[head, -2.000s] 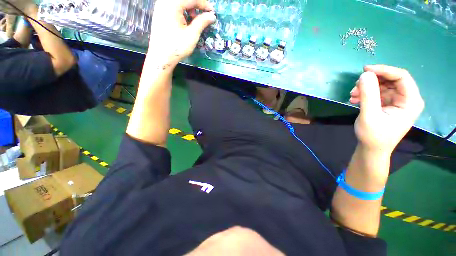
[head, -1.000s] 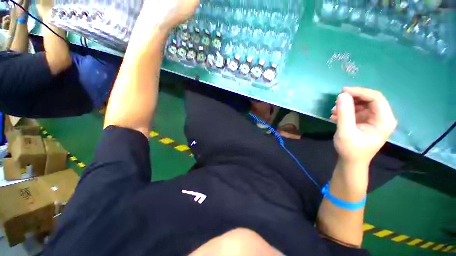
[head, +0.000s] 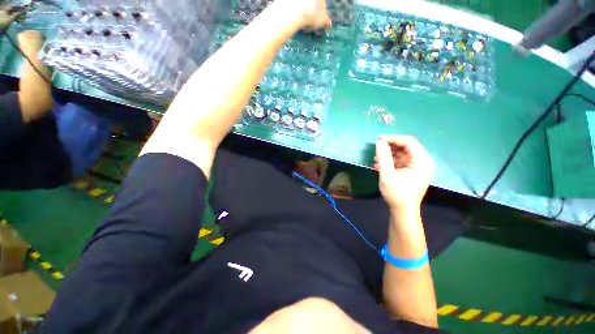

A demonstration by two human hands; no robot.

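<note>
My left hand (head: 316, 14) is stretched out to the top edge of the picture, over the far end of the clear blister tray (head: 297, 72). Its fingers are blurred and partly cut off, so what they hold cannot be told. Small round dark-and-white modules (head: 287, 120) sit in the tray's near row. My right hand (head: 404, 171) is at the bench edge with fingers curled and thumb near the fingertips; whether something tiny is between them cannot be told. A loose pile of screws (head: 381, 116) lies on the green mat just beyond it.
A second blister tray (head: 424, 55) with dark and yellow parts lies further right. Stacked blister trays (head: 124, 49) stand at left, beside another person's arm (head: 32, 78). A black cable (head: 532, 124) and a green box-like object (head: 574, 156) are at right. A blue cord (head: 352, 225) crosses my lap.
My left hand has reached farther forward and right over the tray. The view has shifted right, bringing the second tray more into sight. My right hand stays near the bench edge, fingers curled.
</note>
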